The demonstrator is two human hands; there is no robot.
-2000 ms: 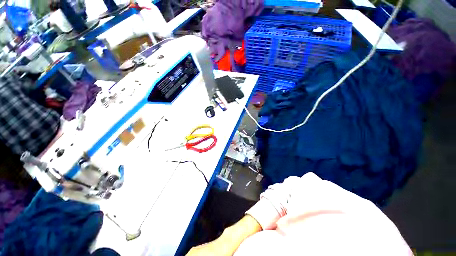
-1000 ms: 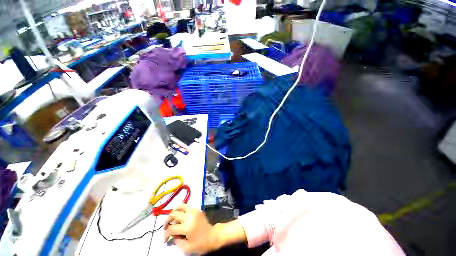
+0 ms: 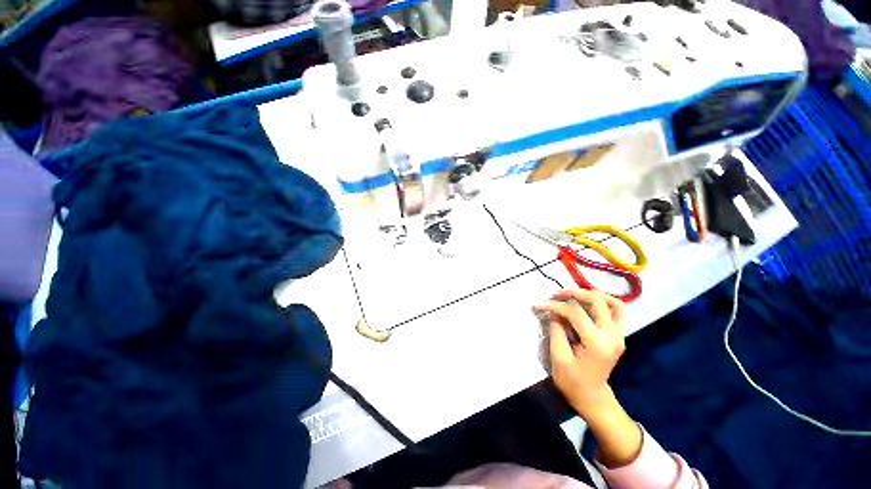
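My right hand (image 3: pixel 584 344) is on the white table, with its fingers partly curled beside the red handle of the scissors (image 3: pixel 604 263); whether the fingertips hold something small cannot be told. My left hand is not in view. A large crumpled heap of dark blue cloth (image 3: pixel 181 306) lies left of the needle area of the sewing machine (image 3: pixel 573 115). A dark narrow strip (image 3: pixel 368 406) runs from the cloth to the table's front edge. A wavy dark cord (image 3: pixel 516 250) lies left of the scissors.
A small tan piece (image 3: pixel 372 330) lies on the table (image 3: pixel 458 363) where thin dark lines meet. A black device (image 3: pixel 728 205) with a white cable stands right, near small coloured sticks (image 3: pixel 691 212) and a round black item (image 3: pixel 657 215). A lilac bin (image 3: pixel 21 224) is at the left edge.
The view has swung left and down, bringing the blue cloth and needle area into view. My right hand is still beside the scissors, which remain on the table.
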